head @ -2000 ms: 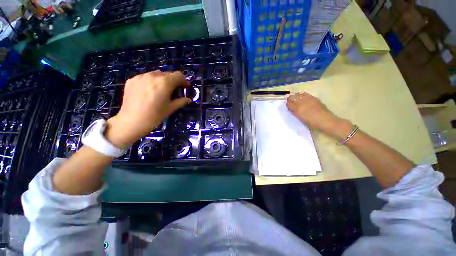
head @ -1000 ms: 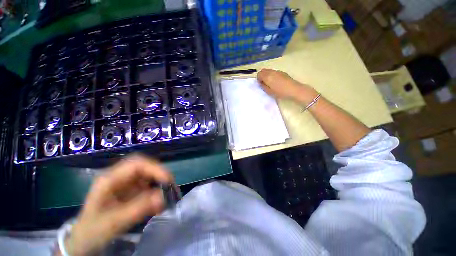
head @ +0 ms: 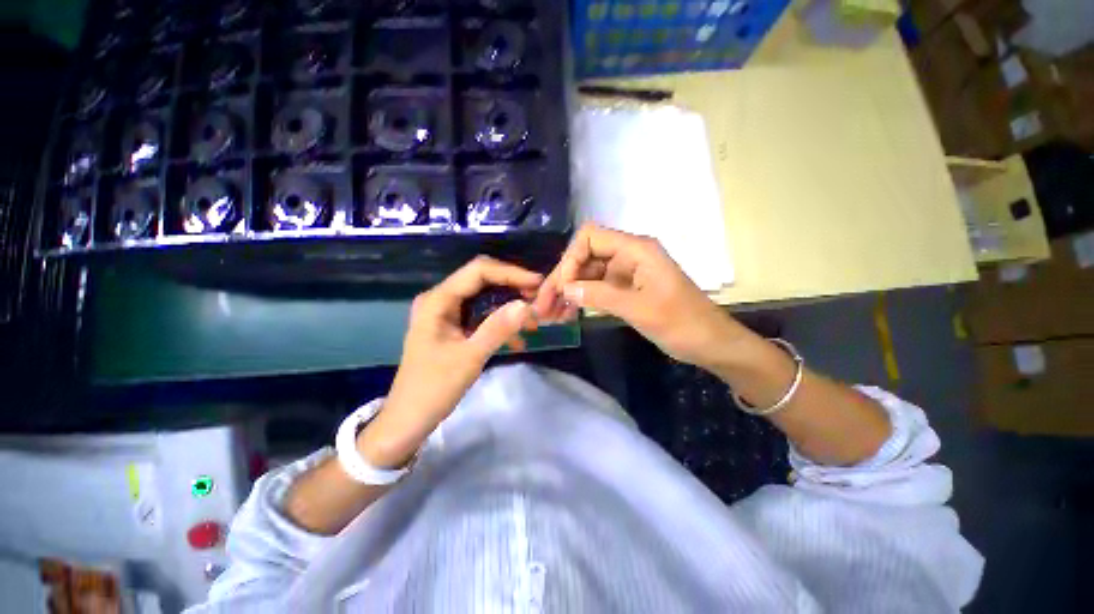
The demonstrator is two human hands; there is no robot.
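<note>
My left hand [head: 450, 330] is above my lap, its fingers curled around a dark round part [head: 487, 309], mostly hidden by the fingers. My right hand [head: 636, 288] meets the left fingertips at the part. Its thumb and index finger are pinched together; anything tiny between them is too small to make out. A black parts tray [head: 258, 234] with round ringed parts in square pockets lies beyond my left hand. One pocket near its upper right looks empty. A white sheet [head: 654, 168] lies on the pale yellow board, beyond my right hand.
A dark pen [head: 624, 92] and a blue perforated basket [head: 672, 36] are beyond the sheet. The green bench edge [head: 240, 330] is in front of the tray. A grey panel with round buttons [head: 168, 516] is at lower left. Cartons [head: 1032, 384] are at right.
My right hand has left the white sheet and come to my left hand. My left hand took a part from the tray, moved down towards my lap, then in to the middle.
</note>
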